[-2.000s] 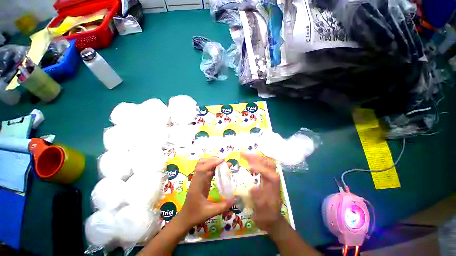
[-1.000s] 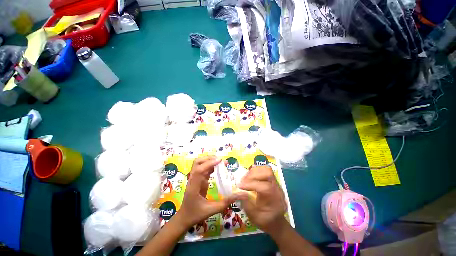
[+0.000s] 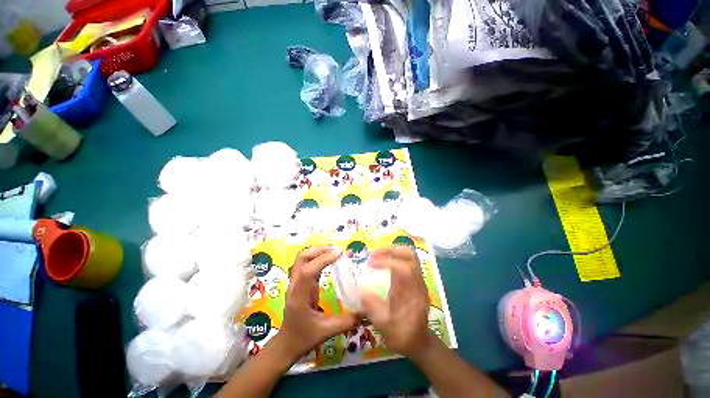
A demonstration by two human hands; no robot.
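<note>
My left hand is bare and holds a round white container on edge above the label sheet, thumb below and fingers above. My right hand is against the container's right side, its fingers spread and blurred. I cannot tell whether a label is in it. The yellow, green and white label sheet lies flat under both hands. Wrapped round white containers stand grouped in columns on the left, partly over the sheet. Another wrapped container lies at the sheet's right edge.
A black and clear plastic packaging pile is at the back right. A yellow printed strip and pink lit device are at right. An orange and yellow mug, black phone, white bottle and red basket are at left.
My right hand has gone from curled fingers at the container to more spread fingers against it. My left hand keeps its hold. The whole view has shifted slightly.
</note>
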